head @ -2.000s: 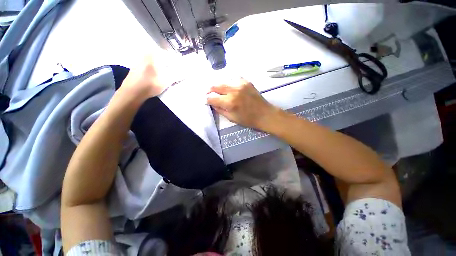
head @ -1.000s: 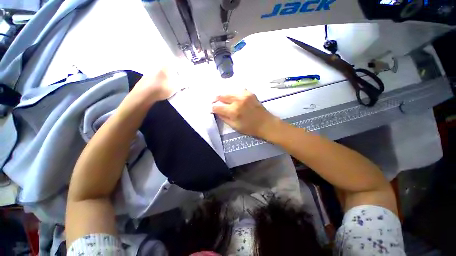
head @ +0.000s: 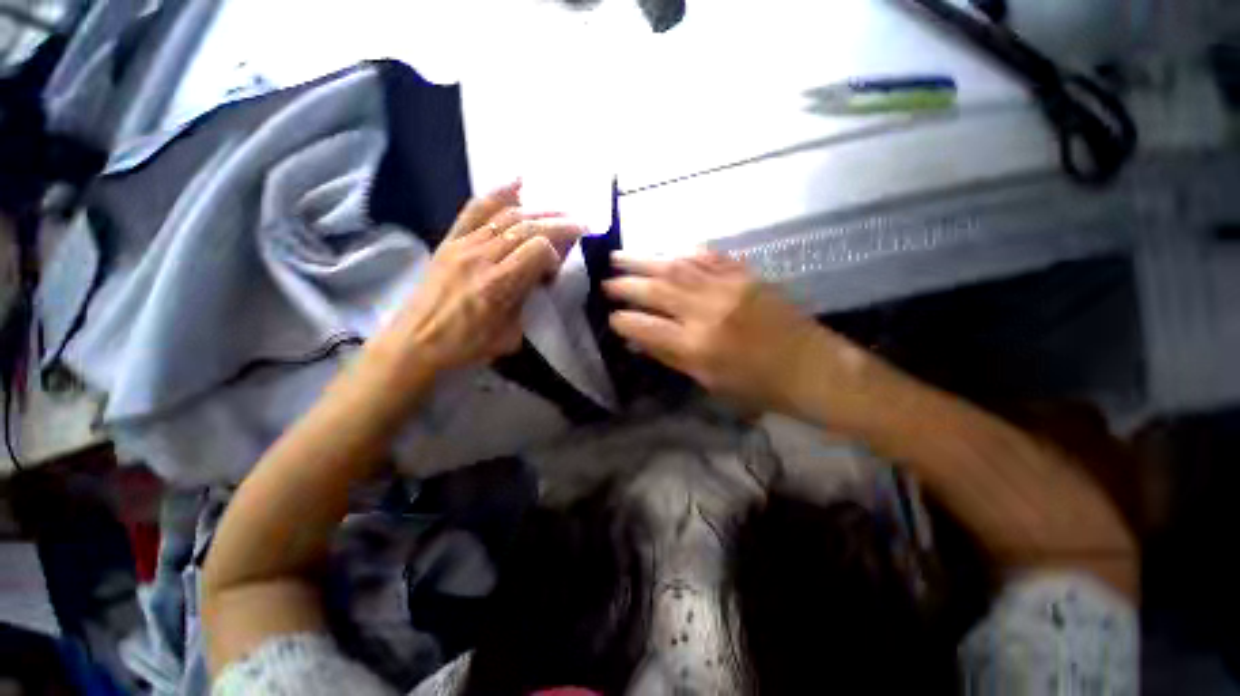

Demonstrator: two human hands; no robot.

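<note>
My left hand [head: 492,279] grips the pale layer [head: 569,326] and a navy piece near the table's front edge. My right hand [head: 707,326] lies just right of it, its fingertips at a narrow dark navy strip [head: 598,258] between the hands; whether they pinch it I cannot tell. A wider navy piece [head: 422,150] lies behind my left hand. Light grey-blue cloth [head: 320,170] is heaped to the left, with a dark seam edge [head: 293,356]. The frame is blurred and the white bed overexposed.
Thread snips [head: 884,95] lie on the white bed at the upper right. Fabric shears [head: 1088,123] lie farther right, cut off by the top edge. The measuring scale [head: 884,238] runs along the grey front edge. Small dark machine parts [head: 662,11] show at the top.
The view has tilted down, so the machine head has mostly left the picture. My hands have come back from the needle area to the front edge, and the cloth is folded differently between them.
</note>
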